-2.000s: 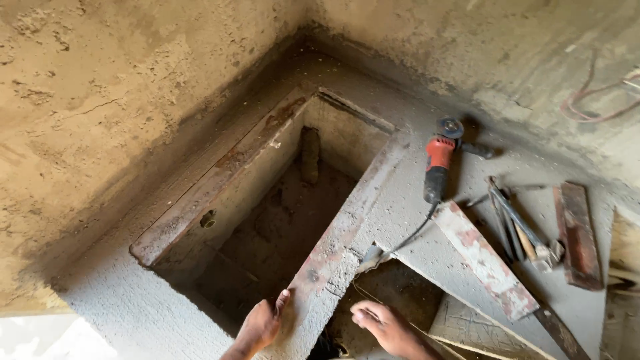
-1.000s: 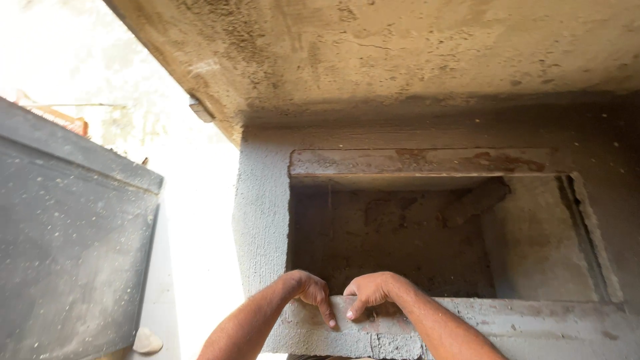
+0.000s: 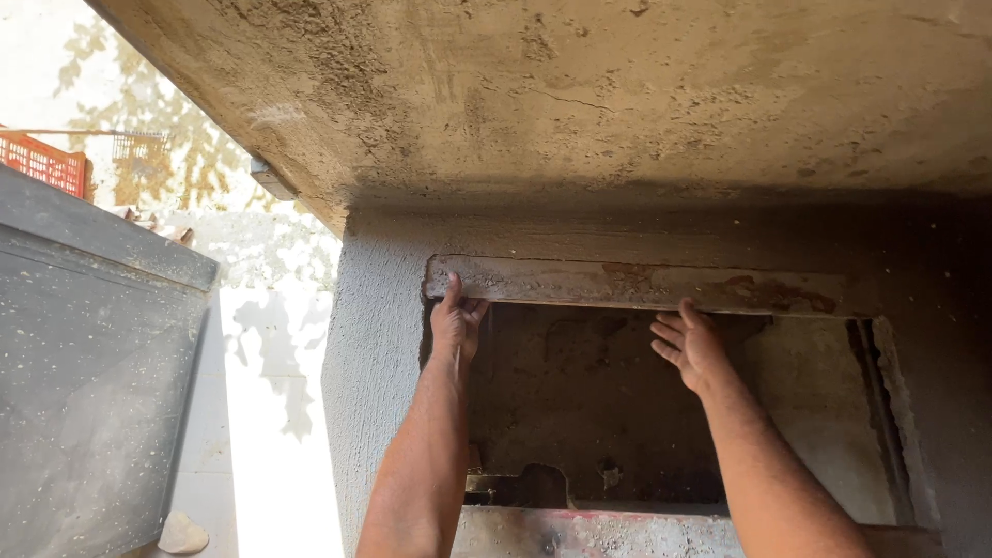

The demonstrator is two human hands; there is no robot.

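A long, flat bar with rusty and whitish patches (image 3: pixel 558 280) lies along the far edge of a rectangular opening (image 3: pixel 589 403) in a rough concrete slab (image 3: pixel 380 310). My left hand (image 3: pixel 457 318) grips the bar's left end, thumb on top and fingers curled at its lower edge. Farther right, my right hand (image 3: pixel 690 341) is at the bar's near edge with its fingers spread over the opening; whether its thumb touches the bar is unclear. A second stained strip (image 3: pixel 604 533) runs along the near edge of the opening, between my forearms.
A stained plaster wall (image 3: pixel 620 101) rises behind the slab. At the left stands a grey speckled panel (image 3: pixel 93 372), with a stone (image 3: pixel 183 533) by its foot. Beyond it are a red plastic crate (image 3: pixel 46 164) and a rake head (image 3: pixel 141 146) on sunlit ground.
Both hands have moved from the near edge of the opening to the bar at its far edge, and they are now farther apart. The view has swung left since the first frame.
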